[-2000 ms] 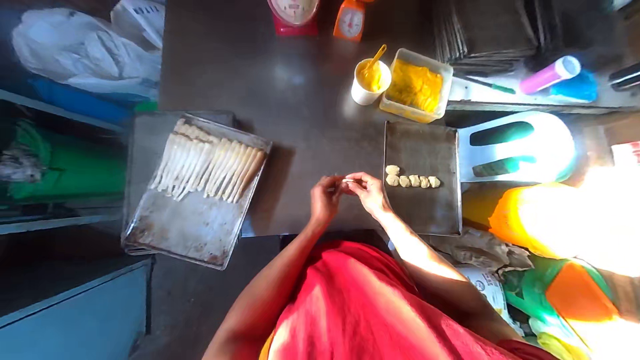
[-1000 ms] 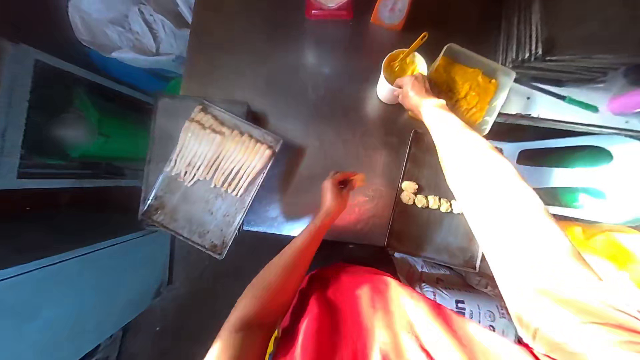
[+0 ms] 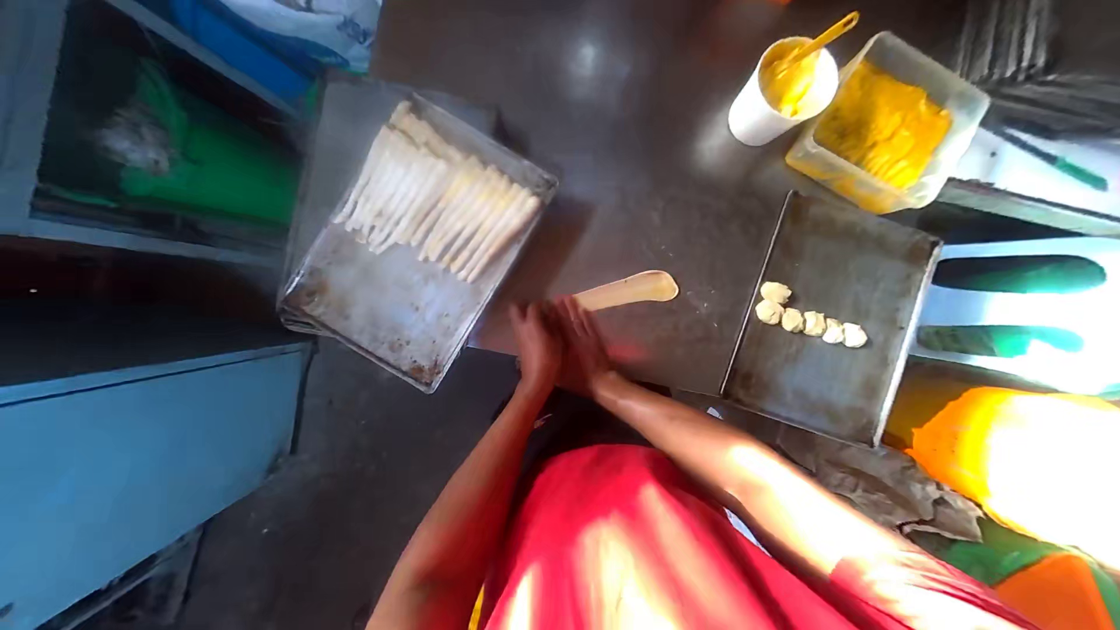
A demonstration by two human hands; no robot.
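Note:
My left hand (image 3: 538, 343) and my right hand (image 3: 579, 346) are pressed together at the near edge of the dark table. A long, pale, flat dough strip (image 3: 632, 290) sticks out from the fingertips to the right, lying over the tabletop; whether the hands grip its hidden end is unclear. On the left, a metal tray (image 3: 376, 311) holds a row of thin dough sticks (image 3: 437, 197). Several small dough balls (image 3: 814, 323) sit on a second metal tray (image 3: 822, 385) at the right.
Beyond the right tray stand a white cup (image 3: 754, 114) with a yellow spoon (image 3: 827, 37) in yellow paste, and a plastic tub (image 3: 949, 162) of yellow paste (image 3: 892, 127). A white plastic stool (image 3: 1015, 311) is at the right, above an orange bag (image 3: 954, 446).
My right hand has come back from the white cup to meet my left hand. The long strip now shows beyond my fingertips. The view has shifted nearer the table.

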